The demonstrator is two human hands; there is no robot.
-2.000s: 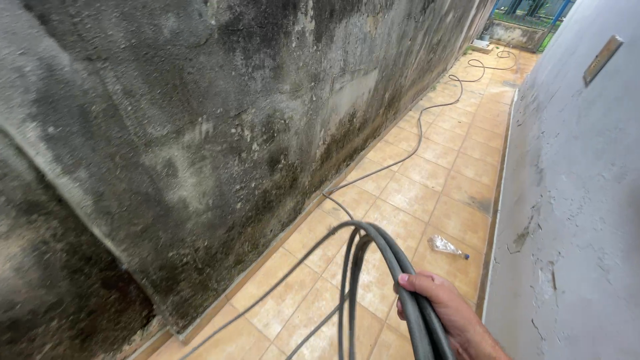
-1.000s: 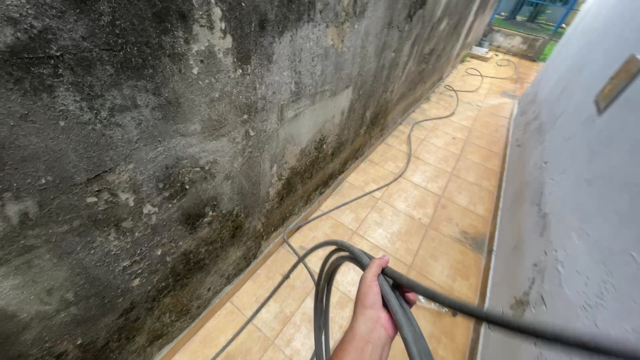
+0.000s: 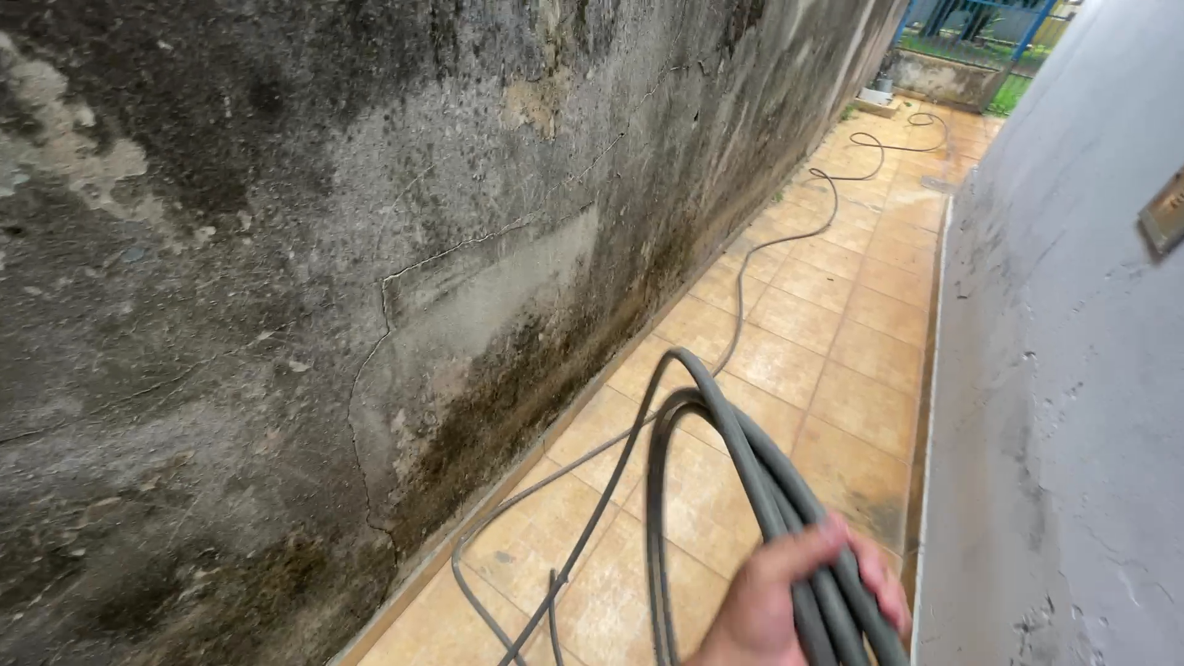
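Observation:
My left hand is closed around several loops of a dark grey flexible hose or cable at the lower right. My thumb lies across the bundle, and fingertips show on its right side. The held loops arch up and left from my hand, then hang down past the bottom edge. A long uncoiled length of the same line runs along the tiled floor to the far end, with several loose curls there. Near the left wall, its close part bends back beneath the coil. My right hand is out of view.
A stained, cracked masonry wall stands on the left, a pale painted wall on the right. Between them runs a narrow tiled floor. A low wall and blue metal frame are at the far end.
Two seconds ago a hand reached in from the right to hold the coil; now my left hand holds it from below. The line stretched toward the right edge one second ago is no longer seen there.

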